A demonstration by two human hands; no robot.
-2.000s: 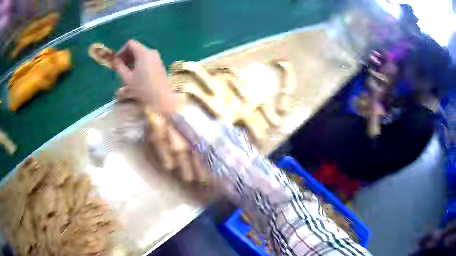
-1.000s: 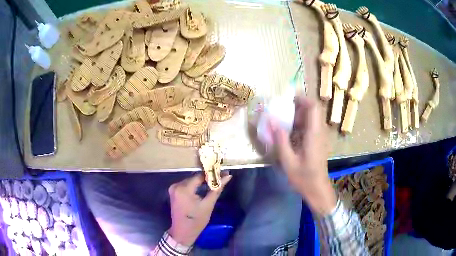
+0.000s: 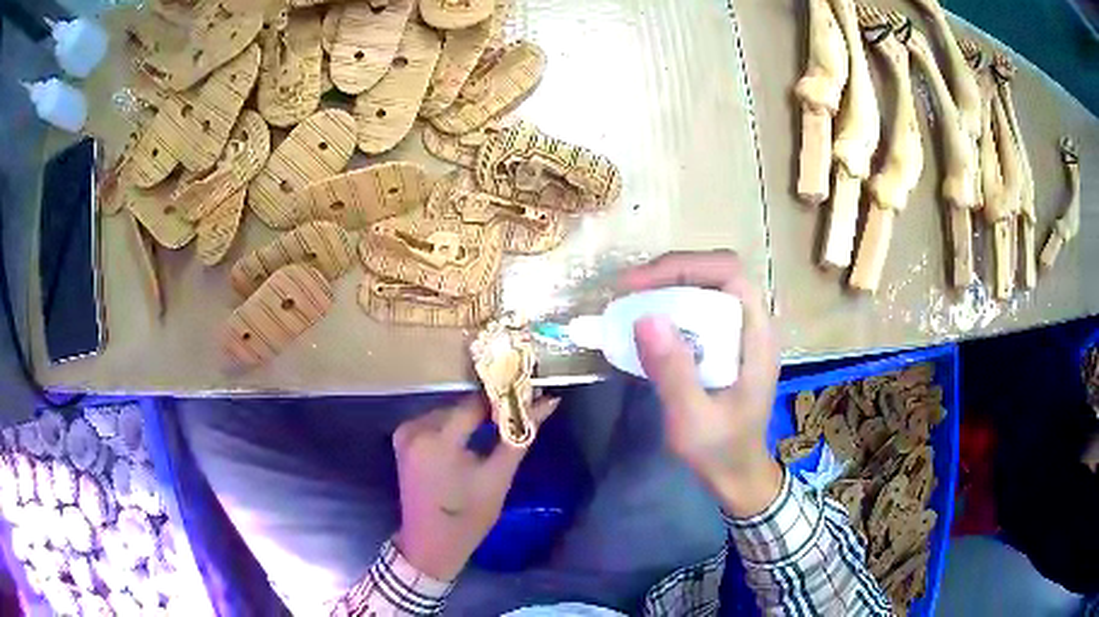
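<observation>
My left hand (image 3: pixel 456 482) holds a sole piece (image 3: pixel 504 380) at the bench's front edge, its recessed, outlined face showing. My right hand (image 3: pixel 711 398) is closed around a white glue bottle (image 3: pixel 685 335), lying sideways with its blue-green nozzle pointing left. The nozzle tip is close to the far end of the held piece; I cannot tell if it touches. A heap of striped sole pieces (image 3: pixel 316 157) lies at left on the bench. Cream leg parts (image 3: pixel 892 181) lie in a row at right, squared ends towards me.
A black phone (image 3: pixel 72 253) and two white bottles (image 3: pixel 80 48) are at the left bench edge. A blue crate of grey parts (image 3: pixel 84 482) is lower left. A blue crate of tan parts (image 3: pixel 874 482) is lower right. A person's dark clothing shows at the right edge.
My view swung from the belt side to the bench. My right hand has brought the glue bottle left and down beside the sole piece. Since one second ago, my left hand has kept its hold.
</observation>
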